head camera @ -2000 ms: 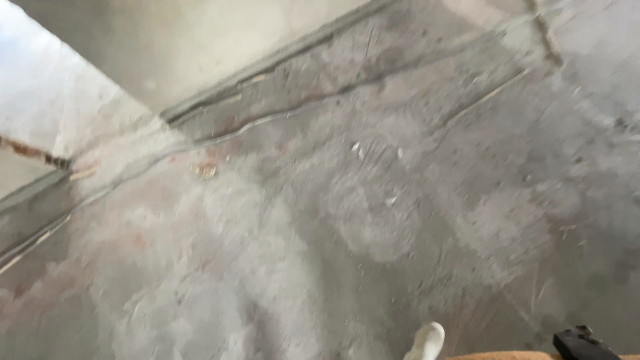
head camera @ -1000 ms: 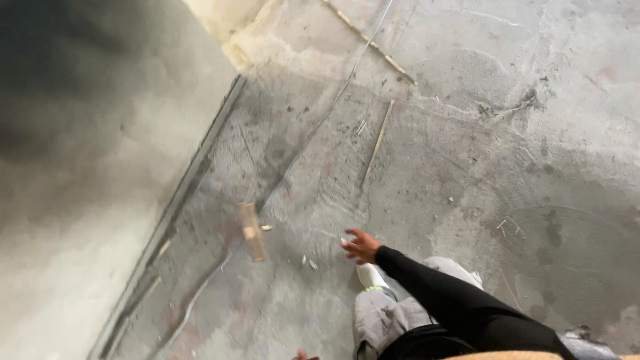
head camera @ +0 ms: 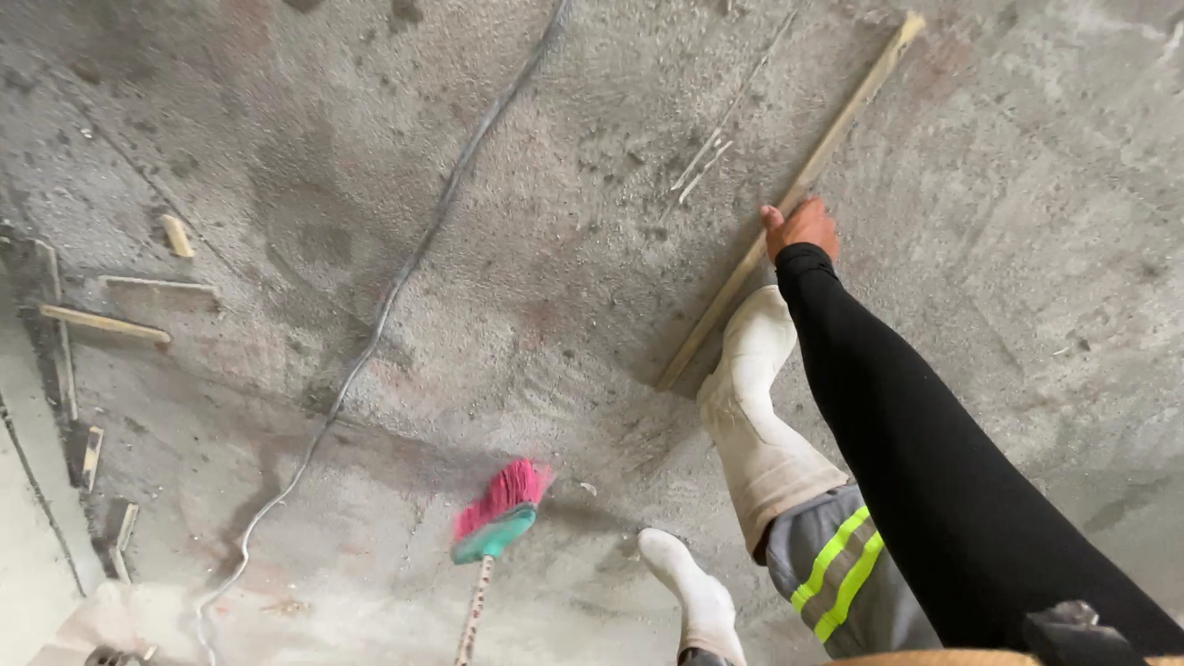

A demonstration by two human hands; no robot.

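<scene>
My right hand (head camera: pixel 803 231), in a black sleeve, is closed around a long wooden strip (head camera: pixel 846 125) close to the concrete floor. The strip slants from upper right down to the toe of a white rubber boot (head camera: pixel 754 356). My left hand is out of view. Left of the other white boot (head camera: pixel 689 587) is a broom head with pink bristles (head camera: pixel 504 495) and a green base. Its patterned handle (head camera: pixel 475 610) runs out through the bottom edge, so what holds it is hidden.
A grey cable (head camera: pixel 407 264) winds across the rough floor (head camera: pixel 573 305). Short wood pieces, such as one stick (head camera: pixel 104 323) and a small block (head camera: pixel 178 236), lie at the left near a pale wall (head camera: pixel 32 536). Thin slivers (head camera: pixel 703 171) lie left of the long strip.
My right hand was apart from any strip with its fingers spread, and is now closed on a wooden strip. The broom has come into view. The view itself has shifted a lot.
</scene>
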